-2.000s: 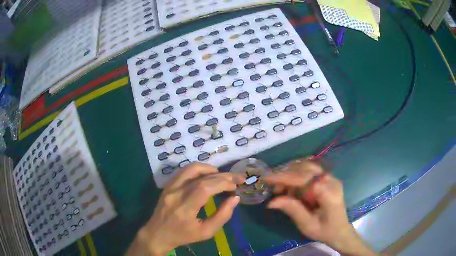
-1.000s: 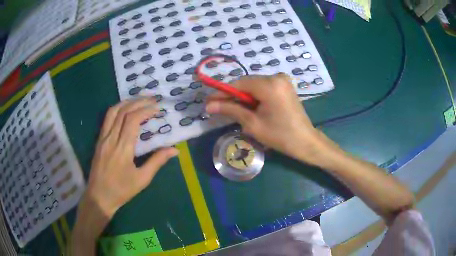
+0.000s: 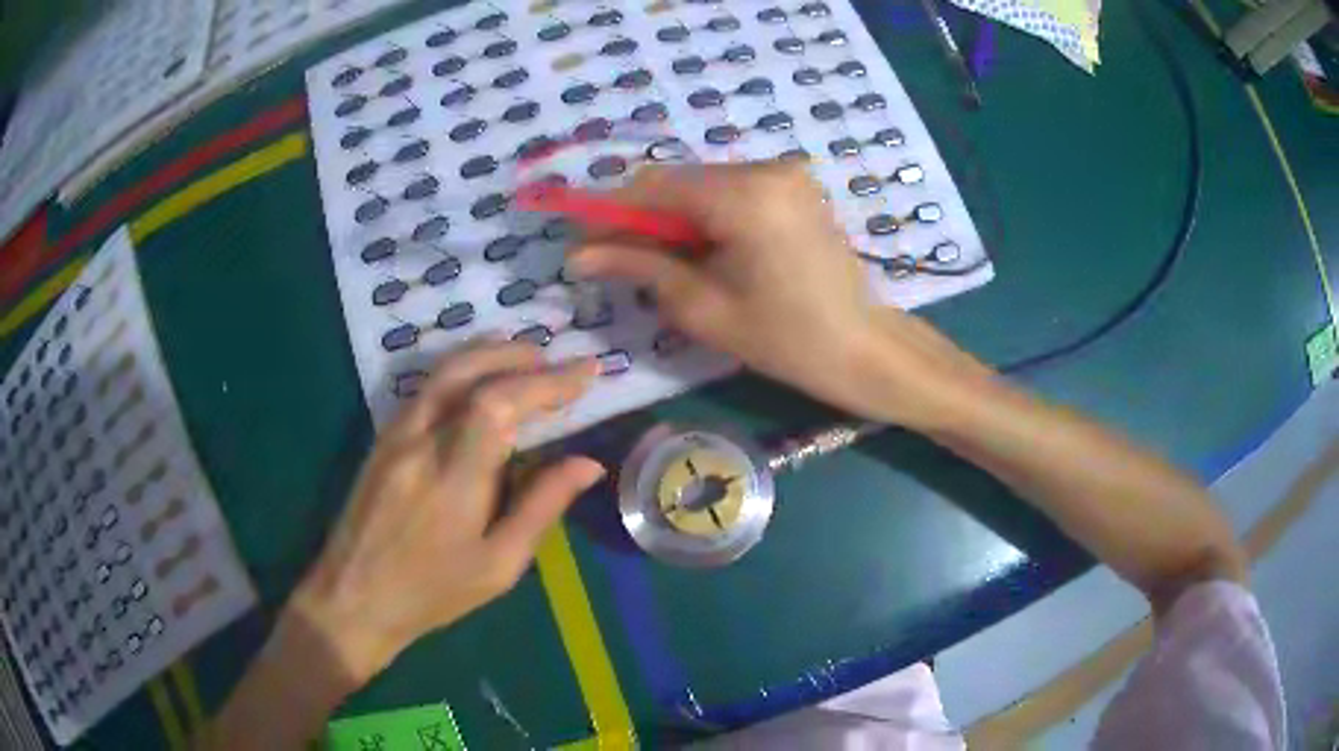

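Note:
The white component board (image 3: 353,301) lies in front of me with rows of dark paired elements. My right hand (image 3: 742,272) is over the middle of the board, closed round the red test probe (image 3: 624,217), which is blurred; its tip is hidden. My left hand (image 3: 470,477) is at the board's near edge, fingers apart and fingertips on or just over the board; I see nothing held in it. The silver test fixture (image 3: 696,496), with a brass-coloured centre and cross-shaped slots, lies on the mat below my hands. No element shows on its centre.
Another component board (image 3: 125,499) lies at the left, and more white sheets (image 3: 110,103) at the upper left. A dark cable (image 3: 1187,220) curves across the right side. A pen-like stick (image 3: 955,56) and patterned paper (image 3: 1046,22) lie at the upper right. Green labels (image 3: 394,729) mark the mat.
My left hand, at the fixture two seconds ago, moved to the board and then slightly right. My right hand left the fixture and is over the board with the probe. The element has gone from the fixture.

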